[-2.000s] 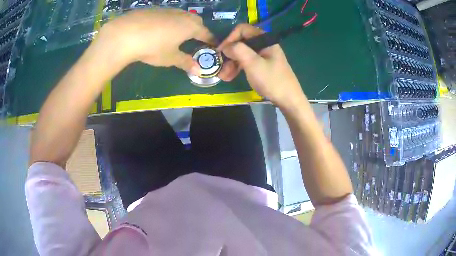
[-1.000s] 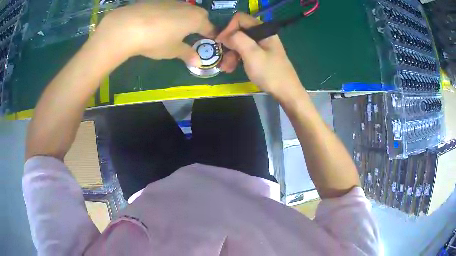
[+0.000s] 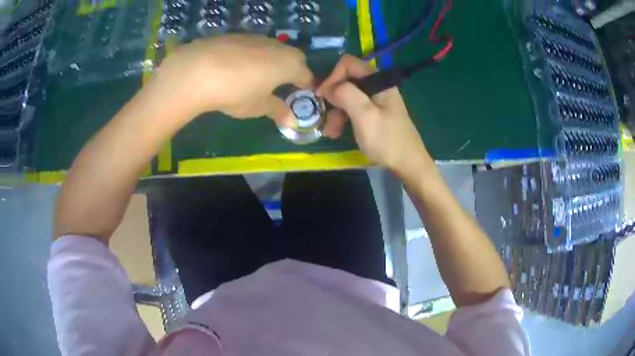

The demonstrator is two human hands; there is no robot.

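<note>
A small round silver-and-black speaker driver (image 3: 304, 107) with a pale centre sits over the silver round test base (image 3: 302, 135) on the green mat. My left hand (image 3: 244, 75) reaches in from the left, its fingers around the driver's left and far side. My right hand (image 3: 365, 104) grips the black test probe (image 3: 383, 81) like a pen, its rear pointing up and right with a red wire. The probe's tip is at the driver's right edge, largely hidden by my fingers; contact cannot be told.
A clear tray with dark shiny parts (image 3: 212, 14) lies at the far side. Filled trays (image 3: 574, 97) stand at the right, more trays (image 3: 17, 83) at the left. Stacked trays (image 3: 557, 278) are below right. Yellow tape (image 3: 271, 163) runs along the bench's near edge.
The whole view has shifted, so the bench sits lower in the picture and the far tray's parts show. My hands stay at the driver, with the probe still in my right hand.
</note>
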